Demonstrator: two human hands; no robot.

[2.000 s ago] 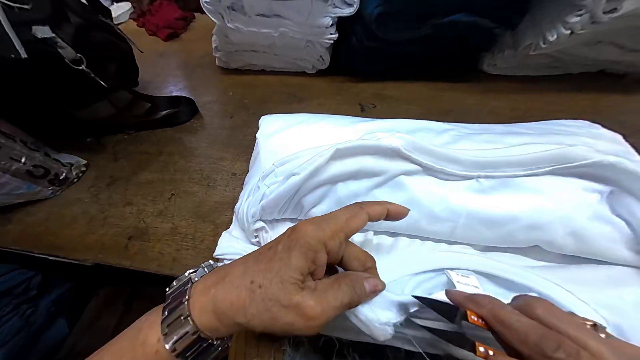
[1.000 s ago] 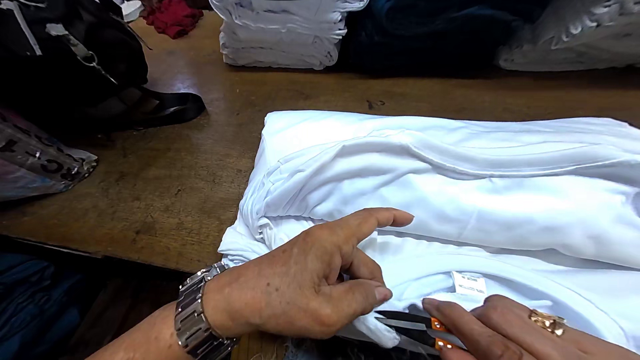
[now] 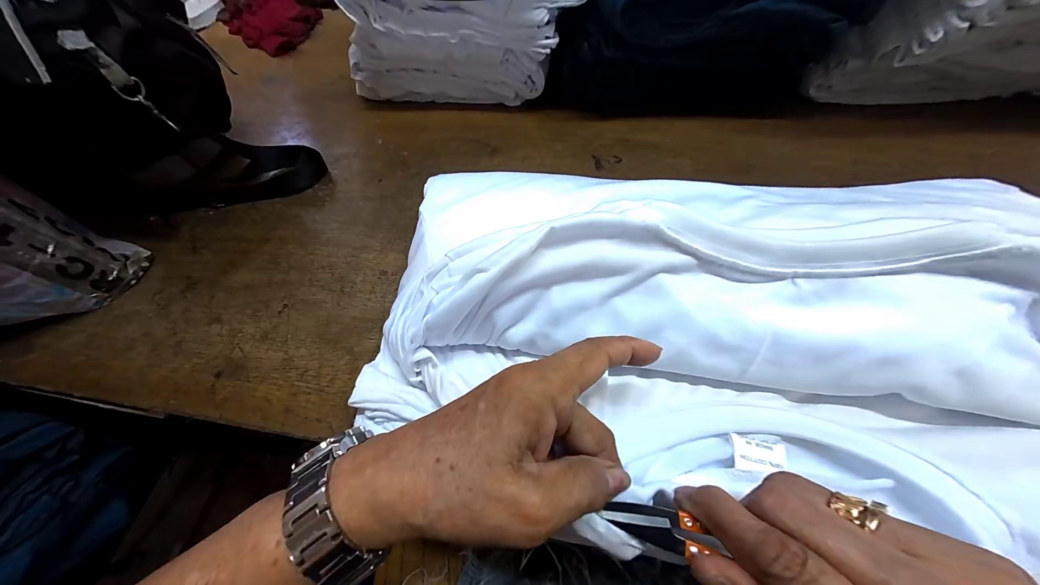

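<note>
My left hand [image 3: 487, 455], with a metal watch on the wrist, pinches the edge of a white T-shirt [image 3: 682, 309] between thumb and a bent finger; its index finger points out over the cloth. In my right hand [image 3: 804, 536], which wears a gold-coloured ring, is a pair of thread snips [image 3: 686, 528] with orange parts. The blades lie beside my left thumb, at the held cloth edge. A small neck label [image 3: 758, 452] with writing sits inside the collar just above my right hand. The shirts lie folded or layered.
Stacked white garments [image 3: 455, 53] and dark blue cloth [image 3: 691, 57] stand along the back of the wooden table [image 3: 244, 325]. A black bag [image 3: 122, 106], a printed plastic bag [image 3: 65, 260] and red cloth [image 3: 272, 24] are at left. Loose threads hang at the bottom edge.
My right hand and the snips have moved left, closer to my left thumb, since the earliest frame. My left hand keeps its pinch on the cloth.
</note>
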